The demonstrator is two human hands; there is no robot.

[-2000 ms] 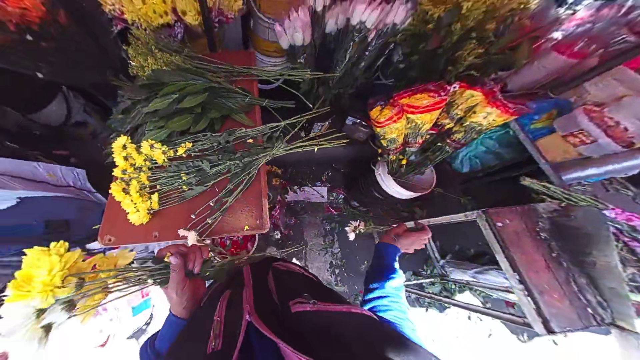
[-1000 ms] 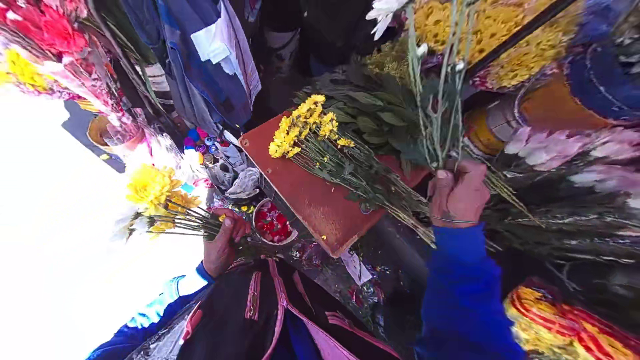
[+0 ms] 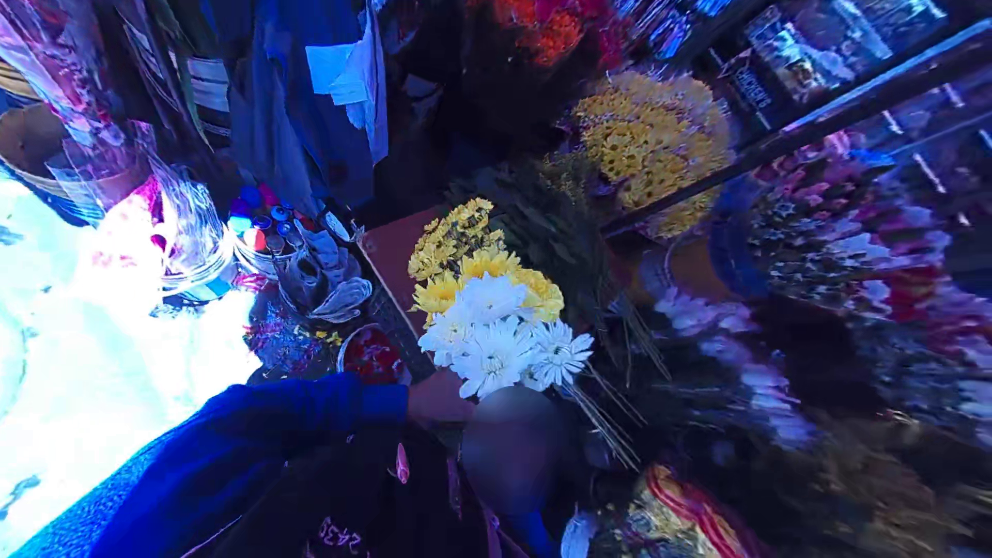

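Observation:
White chrysanthemums [image 3: 496, 349] and larger yellow chrysanthemums [image 3: 488, 283] form a bunch in front of my chest. My left hand [image 3: 440, 399] grips this bunch just below the white heads; its fingers are partly hidden by the petals. Behind the bunch, small yellow flowers [image 3: 453, 236] lie on a reddish-brown board [image 3: 391, 252]. A blurred round patch covers the area right of my left hand, where a blue sleeve [image 3: 533, 535] comes up from below. My right hand cannot be made out there. Bare stems [image 3: 608, 426] stick out to the lower right of the bunch.
Leafy green stems [image 3: 535, 225] lie on the board's far side. A bucket of red petals [image 3: 373, 356] stands left of the board, near a bucket of bottles or cans [image 3: 267, 232]. Yellow flowers [image 3: 651, 147] stand behind a dark pole [image 3: 697, 186]. Wrapped flowers [image 3: 690, 511] are at lower right.
My left hand has brought the yellow and white bunch from the left side to in front of my chest. My right hand, earlier raised holding long stems, is lower and hidden. The view has shifted.

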